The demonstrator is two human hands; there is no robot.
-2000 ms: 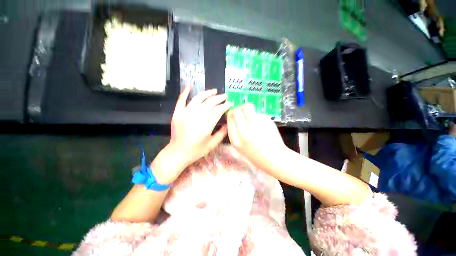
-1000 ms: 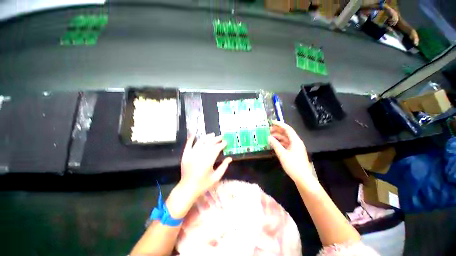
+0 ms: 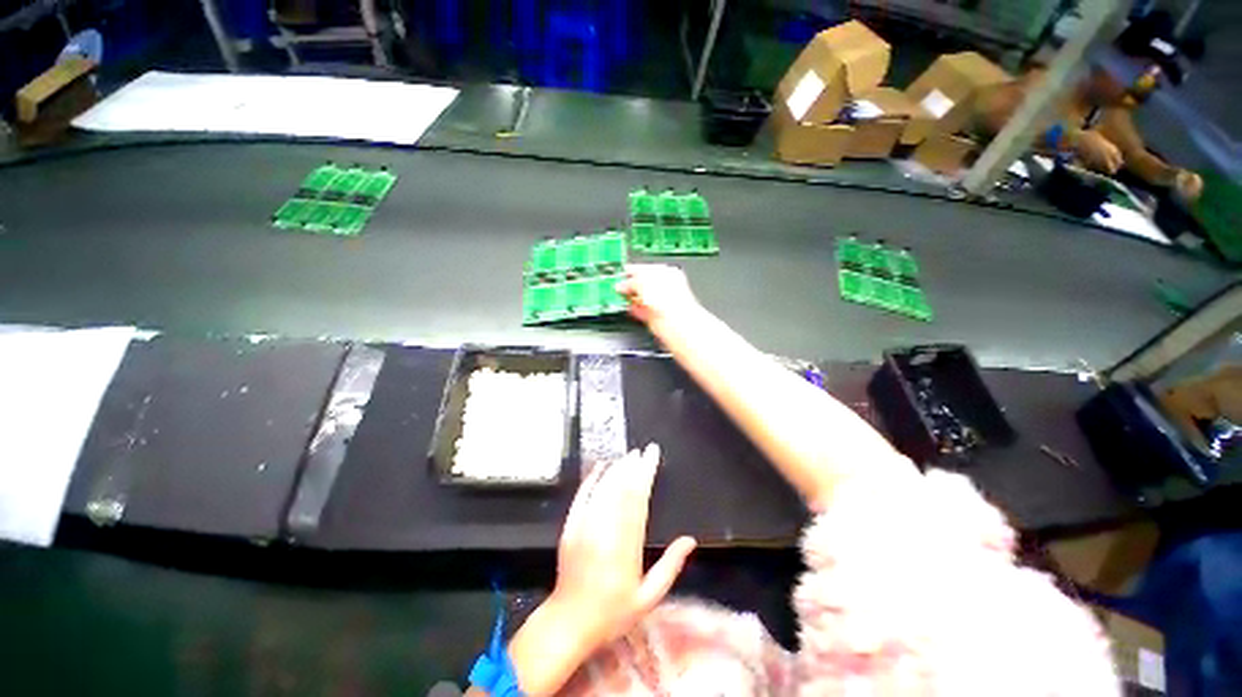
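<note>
My right hand (image 3: 657, 293) reaches out over the grey-green conveyor belt (image 3: 450, 259) and grips the right edge of a green PCB panel (image 3: 576, 278), which is slightly tilted. My left hand (image 3: 608, 547) is open and empty, fingers spread, over the front of the black work mat (image 3: 702, 470), with a blue band (image 3: 493, 670) at the wrist. The left parts bin (image 3: 446, 433) holds many cream parts (image 3: 512, 425). The right parts bin (image 3: 1009, 433) holds dark, shiny parts.
Other green panels lie on the belt: one behind the held panel (image 3: 672, 222), one at left (image 3: 335, 199), one at right (image 3: 883, 278). Cardboard boxes (image 3: 834, 90) stand beyond the belt. Another person's arms (image 3: 1090, 147) show at upper right. A white sheet (image 3: 61, 422) lies at left.
My right hand has carried the panel from the work mat out over the belt. My left hand has let go of it and stays near the ledge. The view has tilted up.
</note>
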